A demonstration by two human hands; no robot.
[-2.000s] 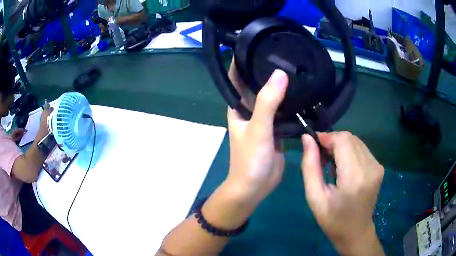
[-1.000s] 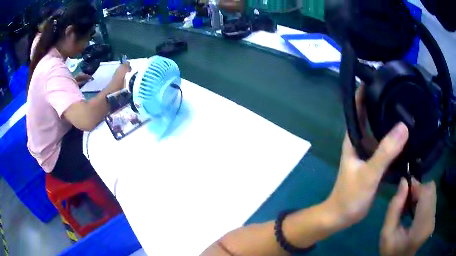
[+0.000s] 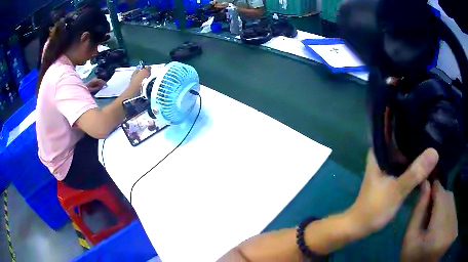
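Black over-ear headphones point(image 3: 431, 117) are held up at the right side of the head view, partly blurred. My left hand point(image 3: 379, 197) grips the lower ear cup from below, with the thumb on its face. A dark beaded bracelet is on that wrist. My right hand point(image 3: 430, 225) is just below the cup, its thumb and fingers pinched together at the cup's lower rim. A dark thin thing shows between those fingers, likely the plug; its tip is hidden, so I cannot tell whether it is in the port.
A white sheet point(image 3: 231, 169) covers the bench to the left, with a light blue fan point(image 3: 177, 94) and a phone point(image 3: 143, 127) on it. A person point(image 3: 69, 105) sits on a red stool at the left. The green conveyor point(image 3: 256, 84) carries headphones point(image 3: 186, 50). A blue-framed tray point(image 3: 333, 55) lies beyond.
The view has swung left, so the headphones and both hands are now at the right edge. The ear cup has tilted, and the silver plug tip seen earlier no longer shows.
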